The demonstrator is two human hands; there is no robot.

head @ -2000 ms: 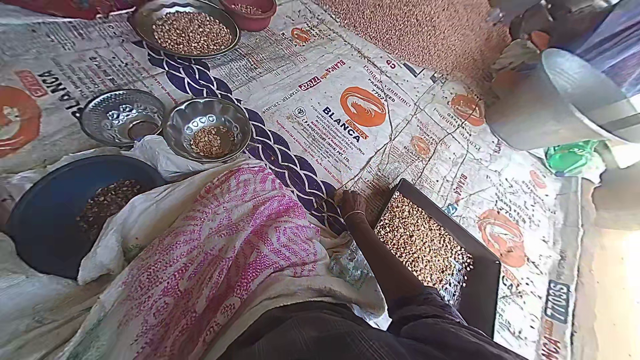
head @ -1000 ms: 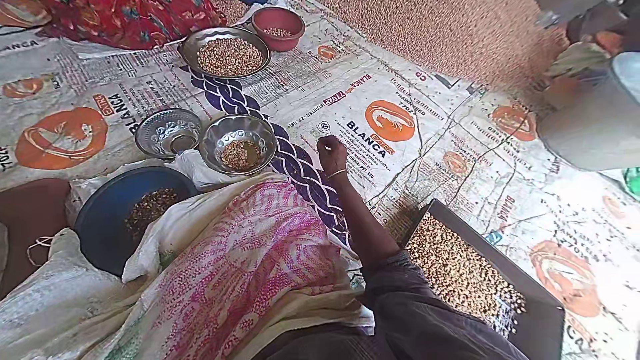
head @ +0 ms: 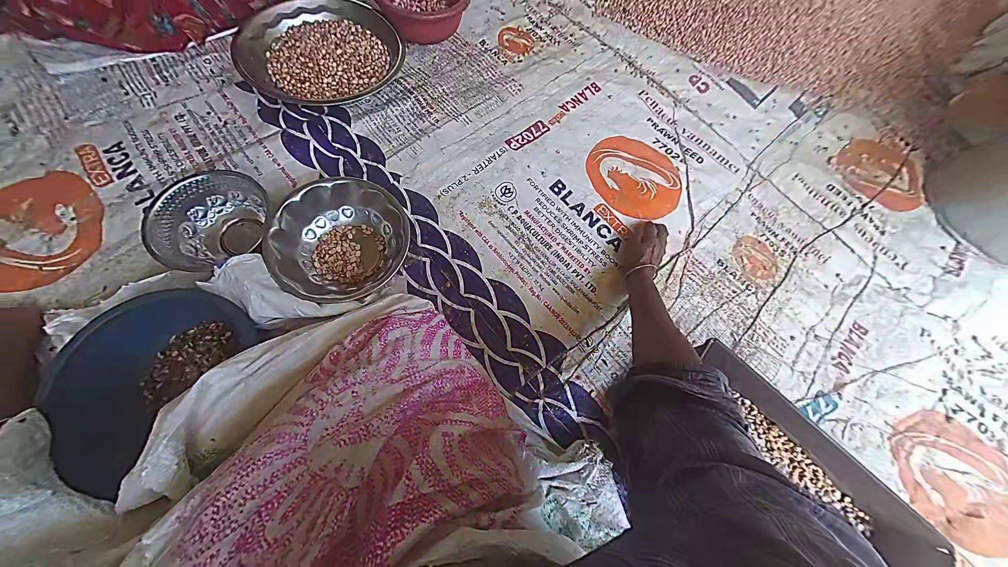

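My right hand (head: 646, 246), with a thin band at the wrist, is low over the printed sack sheet (head: 504, 181), beside an orange shrimp print. Its fingers are bent and their tips are hidden, so whether they hold anything cannot be seen. My dark sleeve partly covers a black tray (head: 819, 449) of pale kernels or seeds (head: 795, 465). To the left, a fluted metal bowl (head: 287, 256) holds a few light brown pieces (head: 346, 253), next to another metal bowl (head: 169, 220). My left hand is out of view.
A blue basin (head: 87, 378) with dark bits stands at the left. At the back are a wide metal bowl (head: 252, 59) of kernels, a red bowl (head: 429, 24) and a large spread of kernels (head: 772, 39). A patterned cloth (head: 378, 441) lies across the front. A large pale vessel (head: 972, 197) stands at the right.
My right hand was beside the tray, then moved up near the purple braided strip; now it is farther right over the sheet. The view has also shifted.
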